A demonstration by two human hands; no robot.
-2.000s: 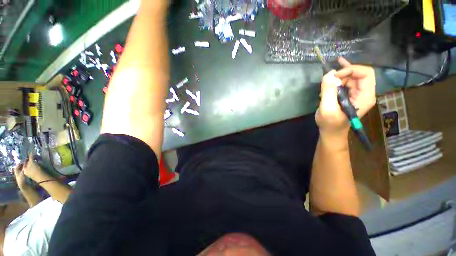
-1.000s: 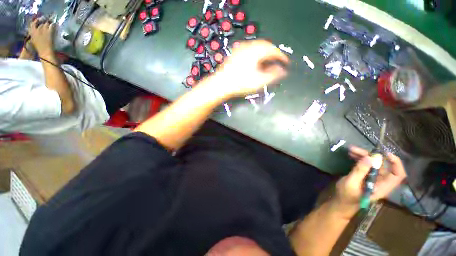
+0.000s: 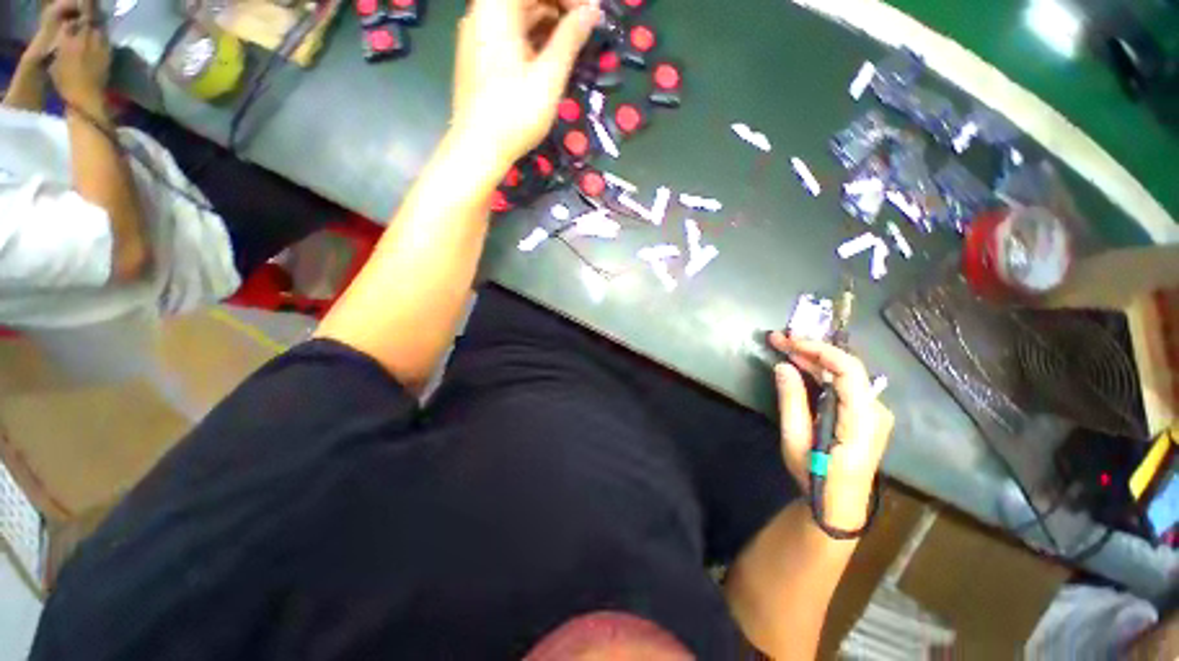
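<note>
My left hand (image 3: 511, 84) is at the top edge, at the far side of the black-and-red units (image 3: 627, 119). Its fingertips are close together by a unit; whether they grip it is unclear. My right hand (image 3: 840, 400) holds the soldering iron (image 3: 824, 439), a black handle with a green band, its metal tip pointing away from me. The tip is beside a bright white block (image 3: 812, 316) on the green bench. White plugs with thin wires (image 3: 666, 258) lie between the hands. A white piece also shows at the right hand's fingers.
A silvery, grey-blue heap of parts (image 3: 950, 194) lies at the far right, with a reddish round tub (image 3: 1021, 252) beside it. A dark textured mat (image 3: 950, 355) and round black grille (image 3: 1067, 349) are right. Another person's arm (image 3: 97, 168) and a yellow-green roll (image 3: 207, 65) are left.
The view has swung left since the earliest frame. Over the last second my left hand moved up to the far units, and my right hand moved left with the iron to the white block.
</note>
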